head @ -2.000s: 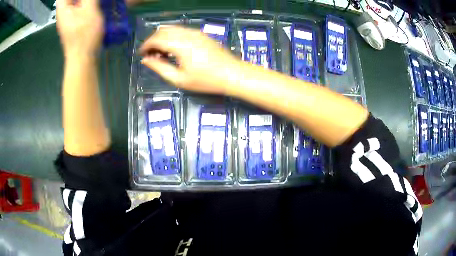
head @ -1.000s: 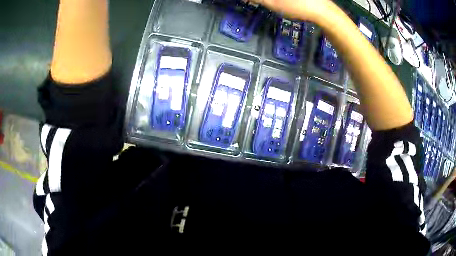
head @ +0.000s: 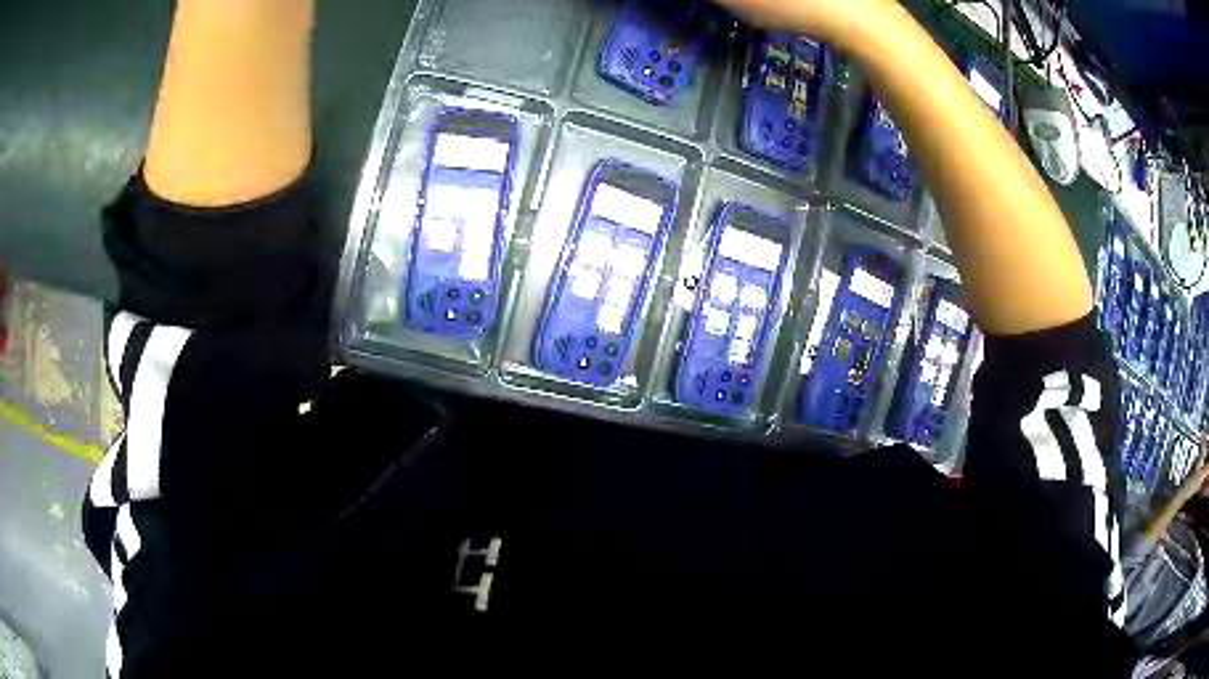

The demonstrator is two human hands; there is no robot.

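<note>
A clear blister tray (head: 438, 369) lies in front of me, tilted in the picture. Its near row holds several dark-blue units, such as the leftmost blue unit (head: 460, 226), with pale patches and small round dots at the near end. The far row also holds blue units, partly cut off or behind my arm; its leftmost pocket (head: 491, 47) looks bare where it shows. My left forearm runs out of the top edge at the left, and my right forearm crosses the tray's right part to the top edge. Both hands are cut off by the top edge.
More blue units in trays (head: 1143, 312) lie at the right. A white-grey rounded device (head: 1050, 137) and cables lie at the upper right. A dark-green mat (head: 66, 133) is at the left. Another person's arm (head: 1177, 497) shows at the right edge.
Since two seconds ago the view has shifted and tilted, so the tray sits higher. Both hands and the blue unit in my left hand have left the picture. Little changed in the last second.
</note>
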